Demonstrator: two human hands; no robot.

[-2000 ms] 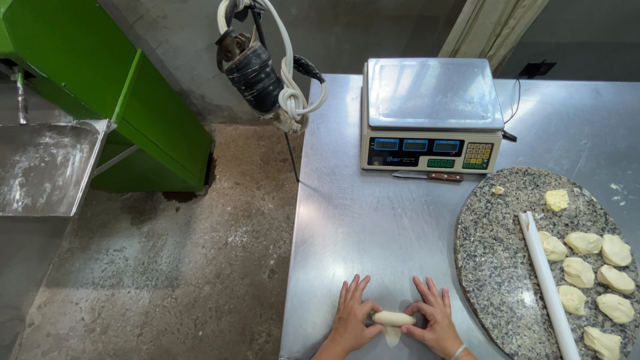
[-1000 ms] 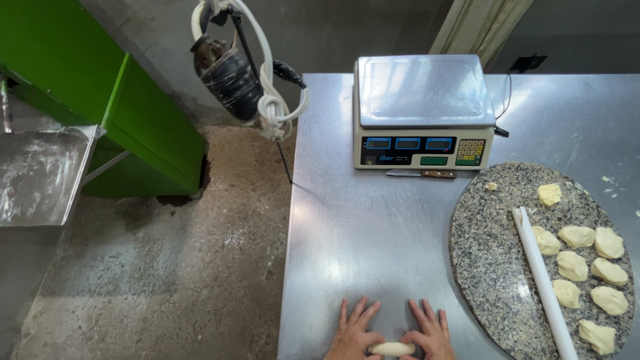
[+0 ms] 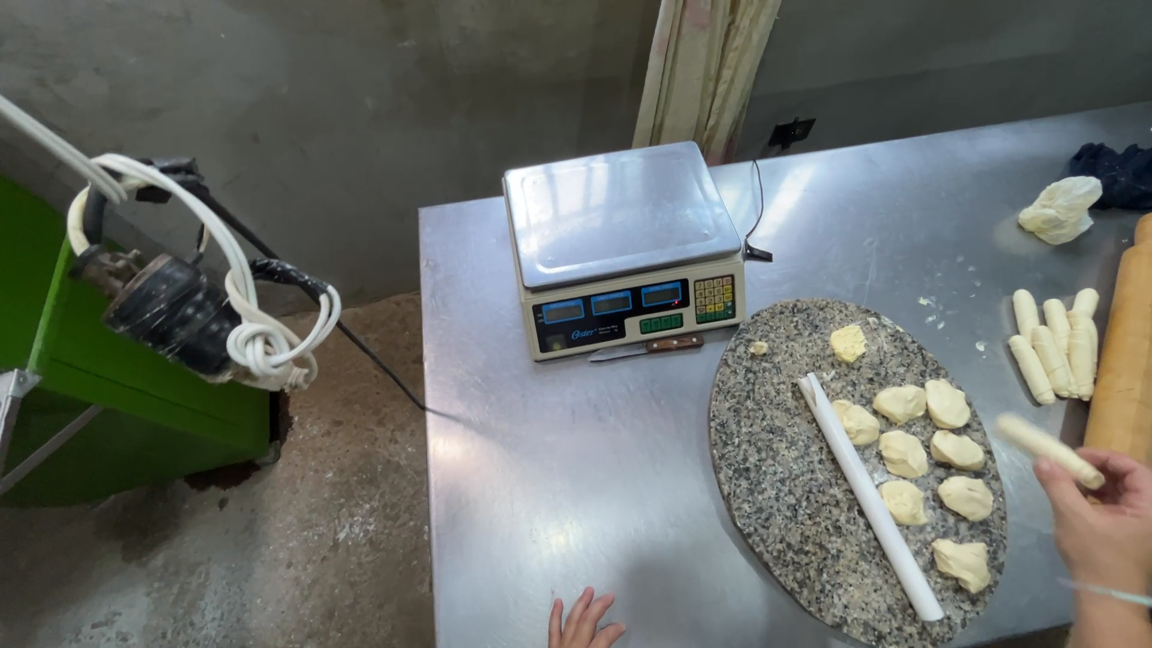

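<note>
My right hand point(image 3: 1102, 517) holds a rolled dough stick point(image 3: 1048, 450) between thumb and fingers, just right of the round granite board point(image 3: 774, 504). Beyond it, several similar dough rolls point(image 3: 1055, 351) lie in a group on the steel table. On the board are several flattened dough pieces point(image 3: 903, 454), a small yellowish lump point(image 3: 847, 343) and a white plastic tube point(image 3: 871, 499) lying slantwise. My left hand point(image 3: 585, 621) is at the bottom edge over the table, fingers apart, holding nothing; its palm is cut off by the frame.
A digital scale point(image 3: 621, 225) stands at the back of the steel table point(image 3: 540, 468), with a wooden-handled knife point(image 3: 646, 348) before it. A wooden rolling pin point(image 3: 1125, 360) and a crumpled plastic bag point(image 3: 1062, 209) are at right. A black plug with knotted white cable point(image 3: 180, 315) hangs at left.
Both hands were together on one dough piece at the table's front. They have parted, and the right hand has moved right with a roll. The view has swung right, showing the other rolls.
</note>
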